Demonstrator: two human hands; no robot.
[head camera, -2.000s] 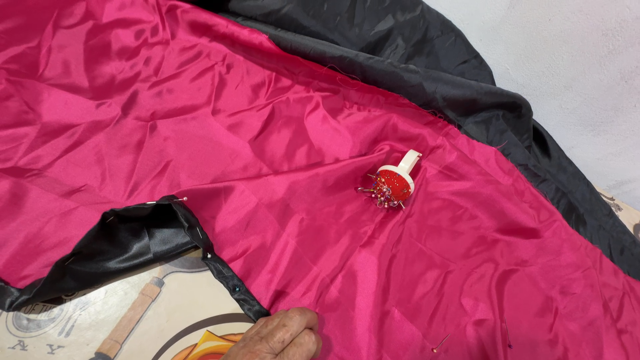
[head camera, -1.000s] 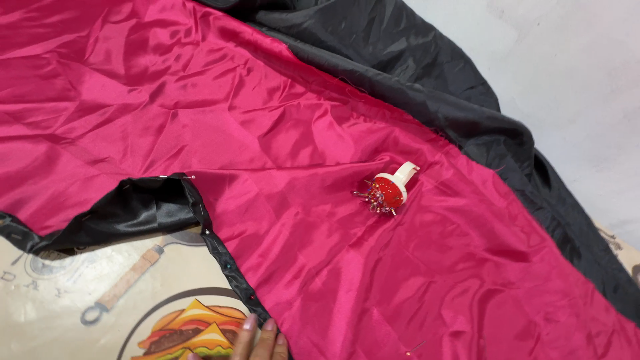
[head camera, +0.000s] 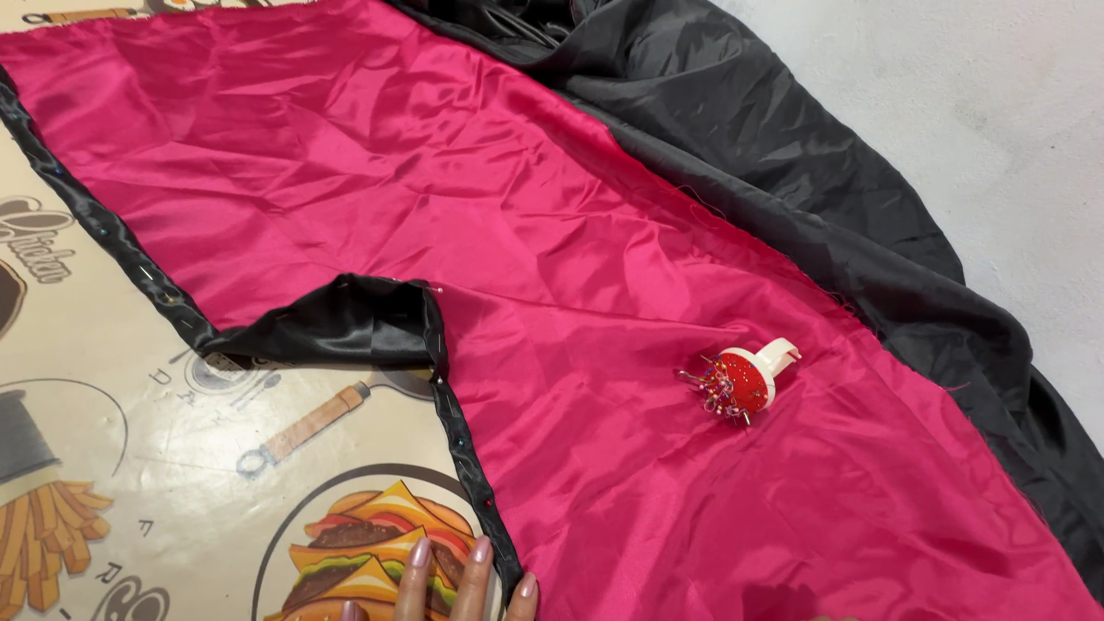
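My left hand (head camera: 461, 582) is at the bottom, fingers apart and laid over the tablecloth, one fingertip at the black satin edging (head camera: 470, 466) of a pink satin fabric (head camera: 552, 250). Colored-head pins run along this edging, which turns a corner and folds up in the middle. A red wrist pincushion (head camera: 743, 381) with a white band, full of pins, rests on the pink fabric, right of center. Only a sliver of what looks like my right hand (head camera: 835, 617) shows at the bottom edge; its fingers are hidden.
Dark gray-black fabric (head camera: 742, 129) lies bunched along the pink fabric's far side, next to a pale wall (head camera: 966, 103). Loose threads stick out at the pink edge. A tablecloth (head camera: 172, 414) printed with food and utensils shows at the left.
My left hand, bent at the edging two seconds ago, now has its fingers spread. The view has shifted, showing more of the fabric and tablecloth at the left.
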